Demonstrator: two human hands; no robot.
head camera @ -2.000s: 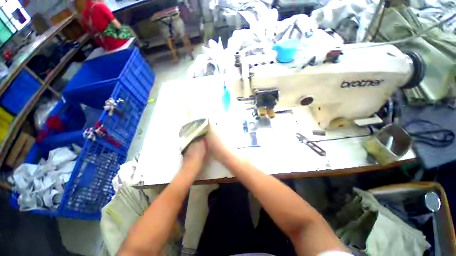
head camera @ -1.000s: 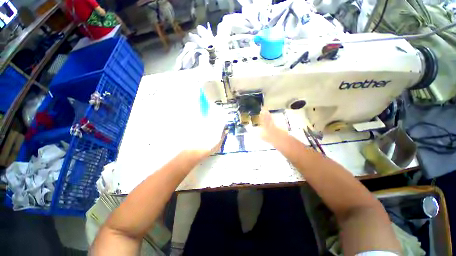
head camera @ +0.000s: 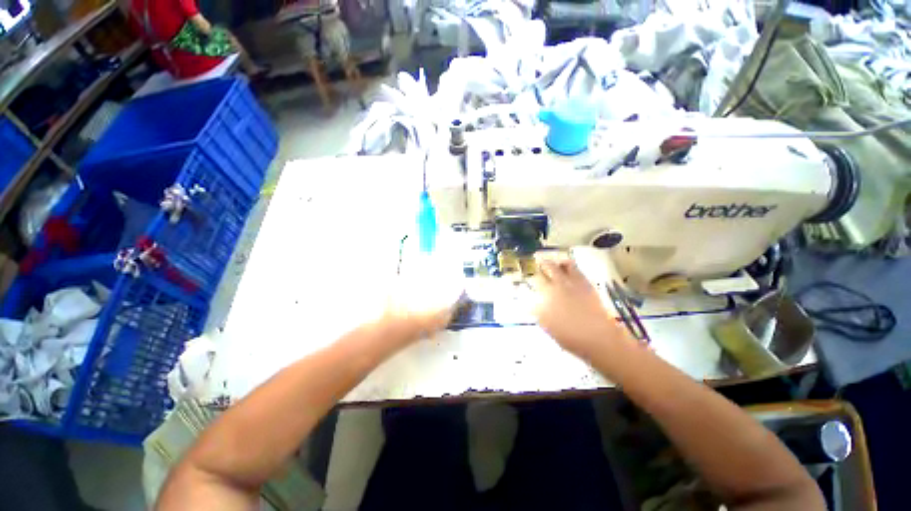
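The off-white sewing machine (head camera: 649,200) marked "brother" stands on the white table (head camera: 290,269). My left hand (head camera: 425,299) is just left of the needle area, washed out by glare; its fingers are hard to make out. My right hand (head camera: 569,294) is just right of the needle area, fingers bent beside the brass-coloured attachment (head camera: 514,264). No cloth can be made out in either hand. The bright blue slim part (head camera: 428,222) hangs left of the needle. Dark red-handled snips (head camera: 629,314) lie right of my right hand.
Blue crates (head camera: 190,150) stand at the left, one with white-grey fabric (head camera: 50,339). Khaki panels (head camera: 180,439) hang at the left table edge. An open tin (head camera: 764,339) sits at the right edge. An orange-rimmed container (head camera: 864,449) is lower right. A person in red (head camera: 165,30) is beyond.
Both hands moved from the khaki piece left of the machine to the needle area. Since one second ago, my right hand's fingers have bent beside the brass attachment. The khaki piece is no longer distinguishable.
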